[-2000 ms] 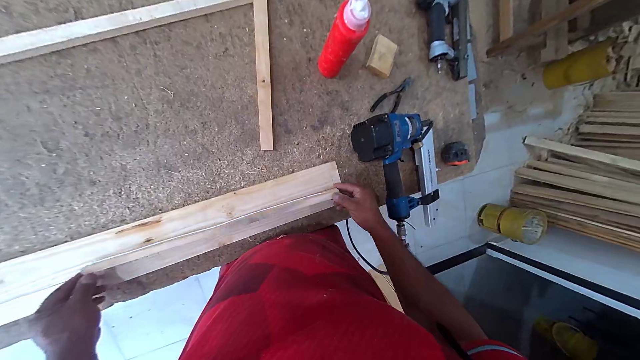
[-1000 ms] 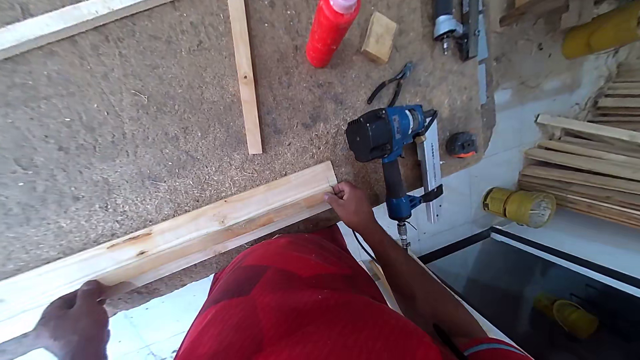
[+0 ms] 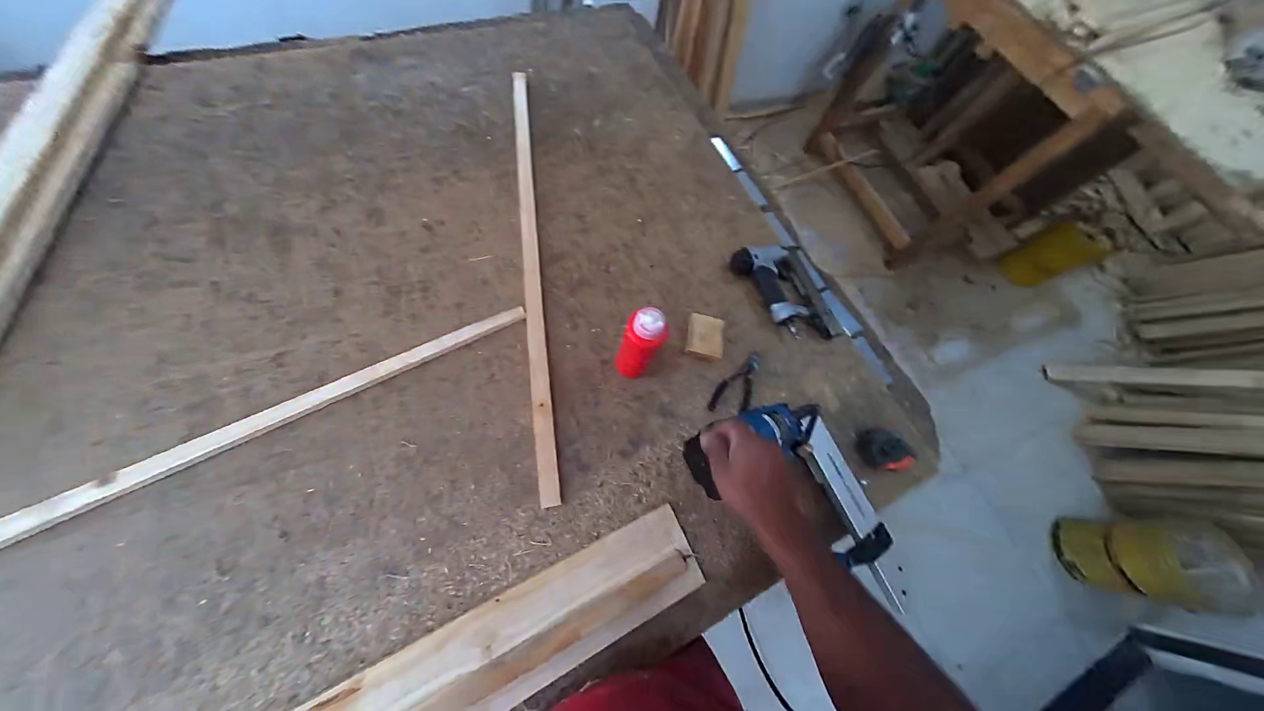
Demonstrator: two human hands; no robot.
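Note:
My right hand (image 3: 741,464) is on the black and blue pneumatic nail gun (image 3: 775,425), near its black head; its fingers are partly hidden, so a firm grip cannot be told. The gun lies at the workbench's near right edge, its long metal magazine pointing toward me. Left of it, the joined wooden boards (image 3: 553,622) lie along the near edge, a small dark nail-like bit at their end. My left hand is out of view.
Beyond the gun are pliers (image 3: 736,383), a wood block (image 3: 705,337), a red bottle (image 3: 642,343) and a smaller nail gun (image 3: 780,286). A tape measure (image 3: 884,449) sits right. Two thin wooden strips (image 3: 536,296) (image 3: 267,425) cross the bench. Yellow containers (image 3: 1150,563) stand on the floor.
My right hand has left the end of the boards and moved onto the nail gun. My left hand has gone out of view. The view has swung to show more of the bench.

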